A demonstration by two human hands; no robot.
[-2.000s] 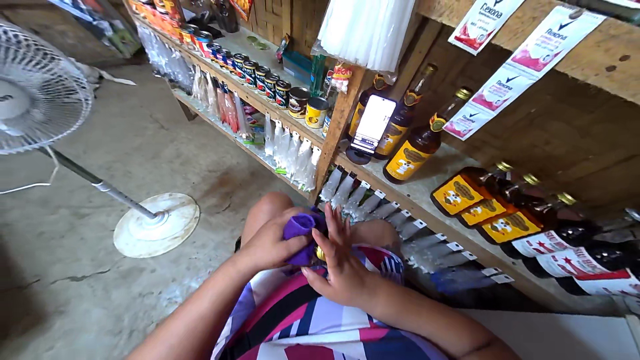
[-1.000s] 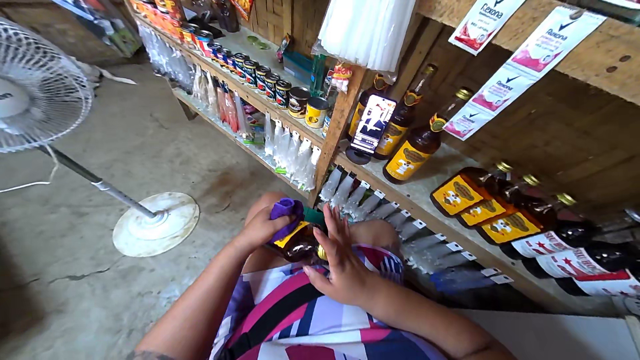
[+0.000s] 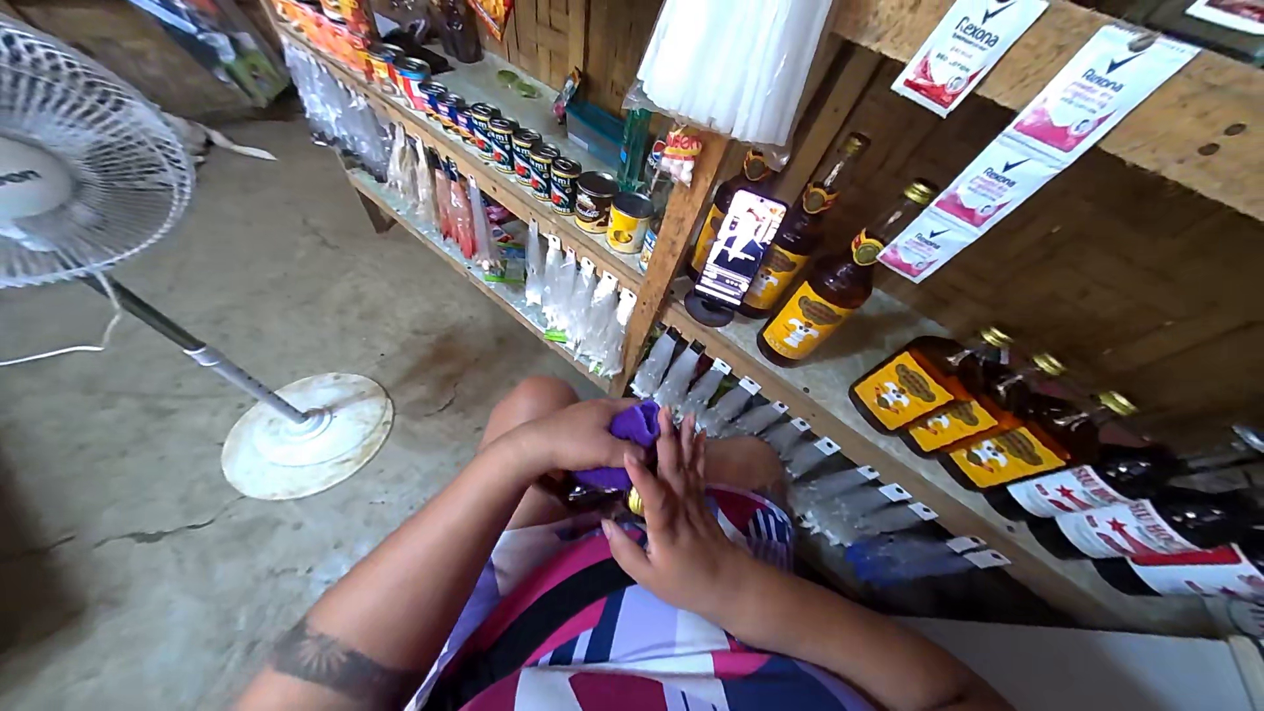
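Note:
A purple cloth [image 3: 637, 425] is bunched in my left hand [image 3: 583, 436], against a dark glass bottle [image 3: 591, 494] lying over my lap. Most of the bottle is hidden by the cloth and my hands. Its gold cap [image 3: 635, 502] shows beside my right hand [image 3: 686, 538], whose thumb and index finger are at the cap end while the other fingers stretch forward. My two hands are close together, and the right fingertips come up to the cloth.
A phone [image 3: 741, 247] on a stand and upright amber bottles [image 3: 810, 306] are on the shelf ahead. Flat bottles [image 3: 904, 390] lie at right. Cans [image 3: 543, 170] line the left shelf, plastic packets [image 3: 578, 301] below. A fan's round base [image 3: 308, 434] stands on the floor.
The bottle's yellow label, visible one second ago, is now out of sight. My left hand and the cloth have moved right, nearer my right hand, which has stayed near the cap.

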